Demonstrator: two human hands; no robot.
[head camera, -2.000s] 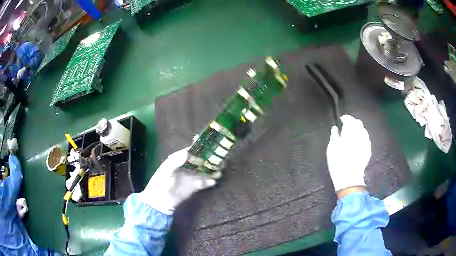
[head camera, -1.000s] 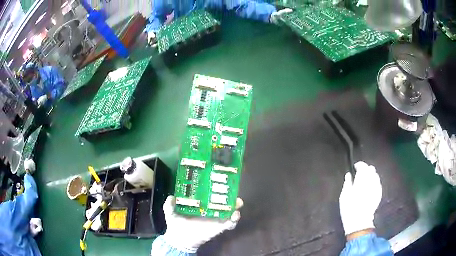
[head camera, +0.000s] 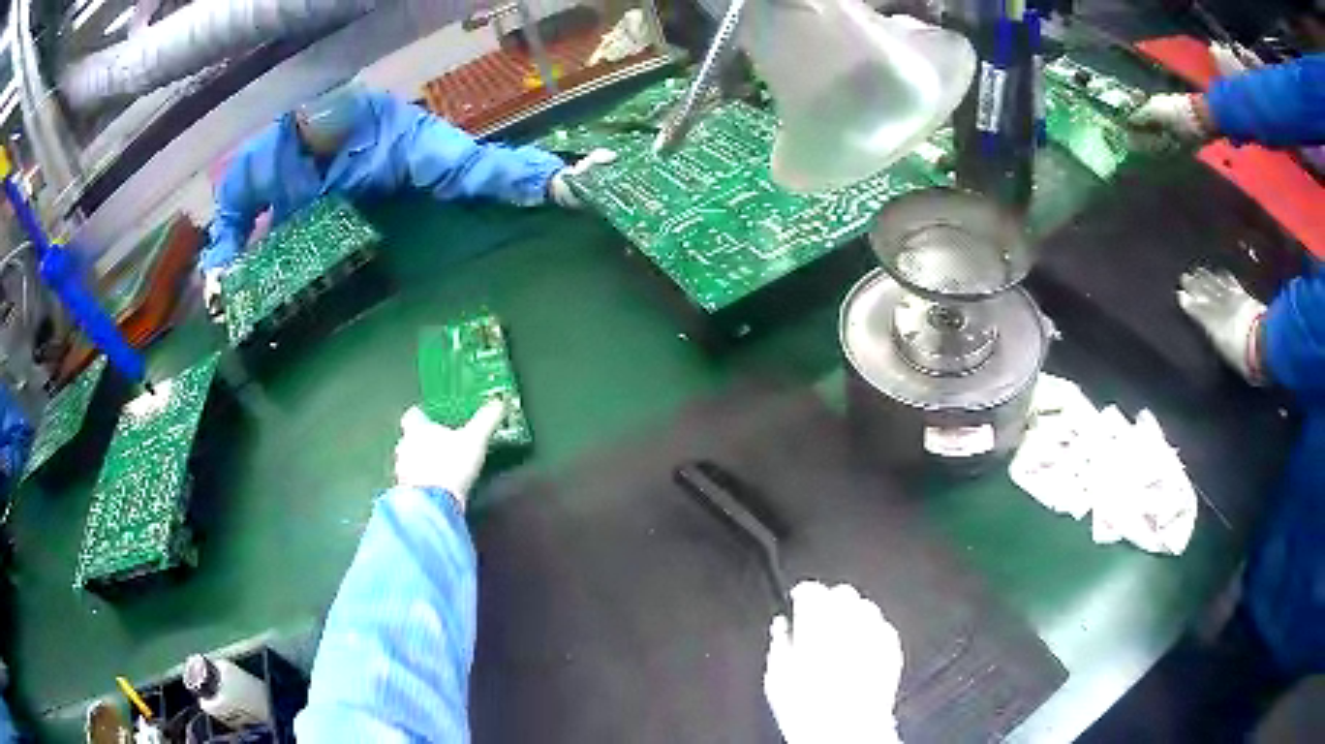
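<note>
My left hand (head camera: 443, 448), in a white glove, is stretched forward and holds the near end of a small green circuit board (head camera: 468, 364) low over the green bench, beyond the mat's far left edge. Whether the board touches the bench I cannot tell. My right hand (head camera: 834, 666), in a white glove, is at the bottom, over the dark mat (head camera: 610, 611). It holds a black brush (head camera: 734, 509) by the handle, its head pointing forward and left.
A metal can (head camera: 945, 356) with an open lid and a white cloth (head camera: 1112, 465) stand right of the mat, under a clear hood (head camera: 857, 95). Large green boards (head camera: 719, 204) lie across the bench. A divided tray (head camera: 276, 698) is at bottom left. Other workers' hands (head camera: 1225, 317) are at right and far side.
My left hand has moved the board forward and away from me. My right hand still holds the brush over the mat. The view has turned to the right.
</note>
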